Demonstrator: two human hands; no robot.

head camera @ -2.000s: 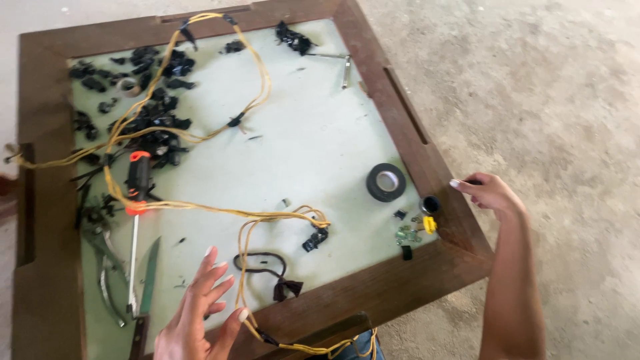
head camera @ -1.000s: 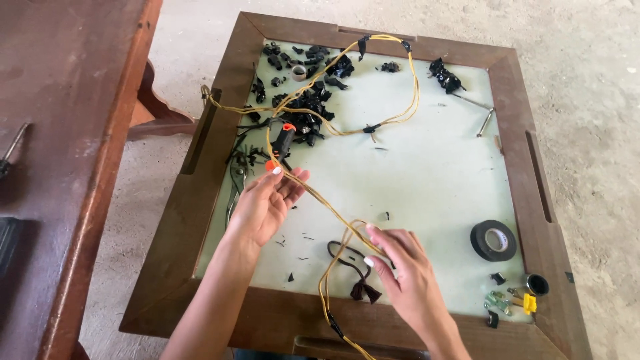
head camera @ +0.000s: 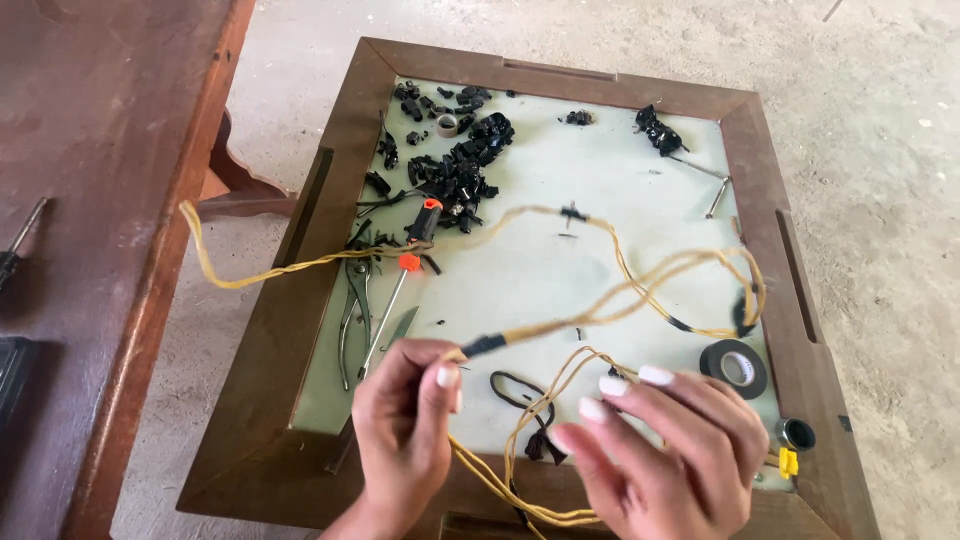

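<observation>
My left hand (head camera: 409,427) pinches a twisted yellow wire (head camera: 600,311) between thumb and fingertips, just beside a band of black tape (head camera: 484,346) on it. The wire loops out to the right, with more black-taped spots, and runs back left past the table's edge. To the right, my right hand (head camera: 667,450) has its fingers apart and holds nothing that I can see. Beneath it lie further yellow strands and a dark cord (head camera: 536,405) with a tasselled end. A roll of black electrical tape (head camera: 733,368) lies just beyond the right hand.
On the framed glass-like tabletop (head camera: 555,60) lie black scraps (head camera: 461,169), a screwdriver (head camera: 424,221) with a black and orange handle, pliers (head camera: 357,300), a knife blade (head camera: 405,324), a thin metal rod (head camera: 718,196) and a yellow piece (head camera: 787,463). A brown table (head camera: 97,187) stands at left.
My left hand has moved right and lifted the yellow wire, whose loop now lies farther right and nearer me. My right hand was at the wire a second ago and is now apart from the taped part.
</observation>
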